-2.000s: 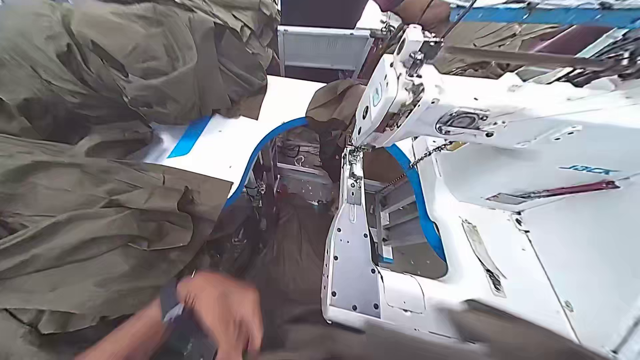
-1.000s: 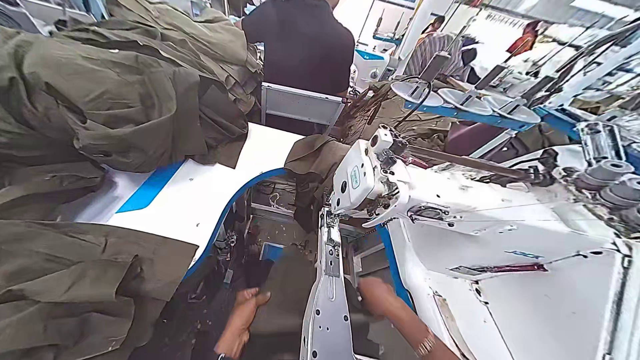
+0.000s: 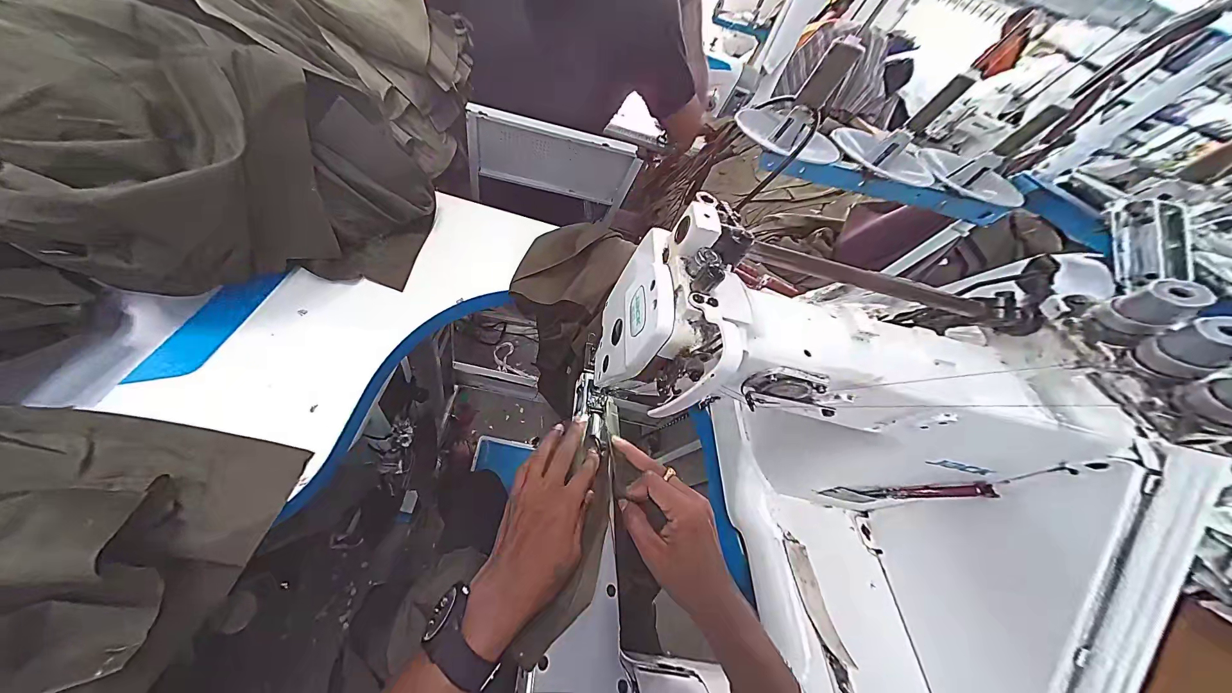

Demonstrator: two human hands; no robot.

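Note:
A white industrial sewing machine (image 3: pixel 847 356) stands at the centre right, its head above a narrow metal arm bed (image 3: pixel 597 616). Olive fabric (image 3: pixel 568 606) lies along that bed, up to the presser foot (image 3: pixel 597 414). My left hand (image 3: pixel 544 520), with a watch at the wrist, lies flat on the fabric, fingers stretched toward the foot. On the bed's other side, my right hand (image 3: pixel 674 529), with a ring, holds the fabric's edge between thumb and fingers. More olive cloth (image 3: pixel 568 274) hangs behind the needle area.
Olive fabric pieces (image 3: pixel 192 144) are heaped on the white, blue-edged table (image 3: pixel 356 327) at left. A red-handled tool (image 3: pixel 943 491) lies on the machine's base. Thread cones (image 3: pixel 1160 303) stand at right. Another person (image 3: pixel 577 58) works beyond a metal frame (image 3: pixel 549 154).
Both my hands have moved up along the arm bed to near the presser foot. The fabric, held low beside the bed a second ago, now lies along it.

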